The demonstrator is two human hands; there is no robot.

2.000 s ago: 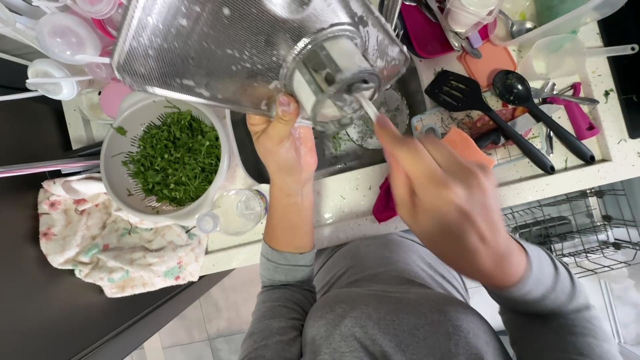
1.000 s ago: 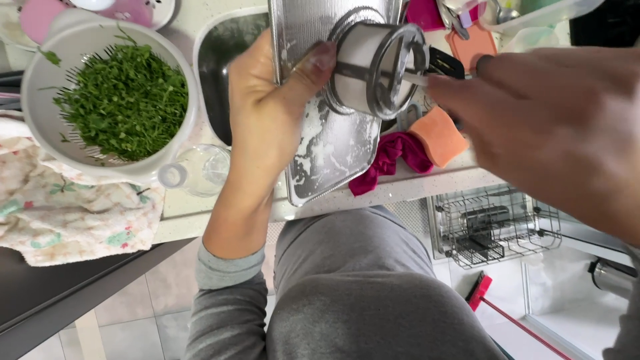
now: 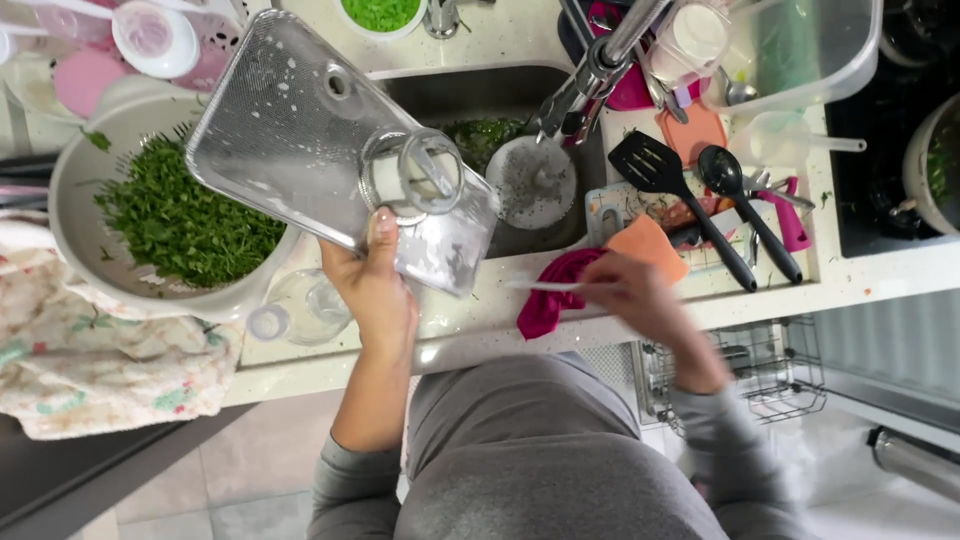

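Observation:
My left hand (image 3: 379,289) grips the lower edge of a wet rectangular metal mesh filter (image 3: 277,127), its thumb beside a round metal-rimmed collar (image 3: 412,172) that stands up from the panel. The filter is tilted over the left part of the sink (image 3: 510,79). My right hand (image 3: 626,289), blurred, holds a thin white stick-like tool (image 3: 551,286) just above a magenta cloth (image 3: 544,304) on the counter edge. An orange sponge (image 3: 649,244) lies right behind that hand. The tool's exact kind cannot be told.
A white colander (image 3: 71,217) of chopped greens stands left, near a clear bottle (image 3: 311,304) and a patterned towel (image 3: 127,360). The faucet (image 3: 566,105) reaches over the sink. A black slotted turner (image 3: 656,169) and black spoon (image 3: 724,172) lie right. An open dishwasher rack (image 3: 772,367) is below.
My right hand has drawn away from the filter's collar, down to the magenta cloth, with the white tool still in it. The filter has turned from upright to slanted in my left hand.

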